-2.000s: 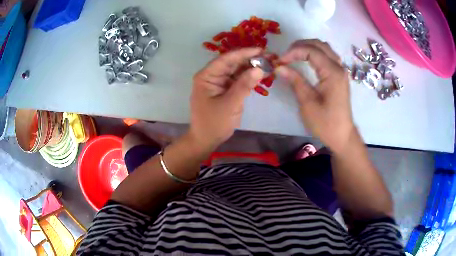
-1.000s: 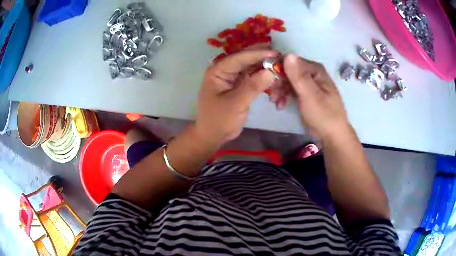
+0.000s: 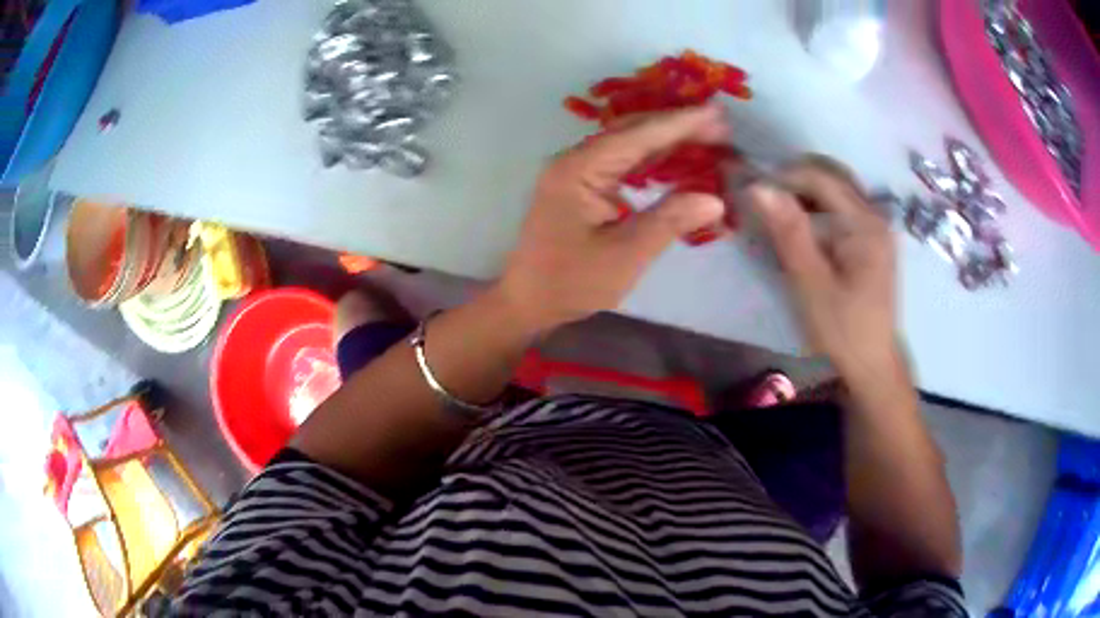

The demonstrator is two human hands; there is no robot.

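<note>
My left hand (image 3: 615,217) is over the near side of the red stone pile (image 3: 663,85), thumb and forefinger apart, with nothing seen between them. My right hand (image 3: 832,248) is just right of it, fingers bent together around a small, blurred grey-silver piece (image 3: 758,167), which looks like a metal setting; whether it bears a stone cannot be told. A pile of silver settings (image 3: 376,91) lies at the left. A smaller pile of silver pieces (image 3: 961,220) lies right of my right hand.
A pink basin (image 3: 965,73) of silver pieces stands at the right. A white round object (image 3: 847,46) is at the far side. A light-blue basin (image 3: 79,91) and blue tray (image 3: 187,6) are at the left. A red basin (image 3: 241,386) is on the floor.
My hands have moved apart, and my left fingers have opened from the silver setting. The small silver piece is now at my right fingertips. The whole view has shifted and tilted.
</note>
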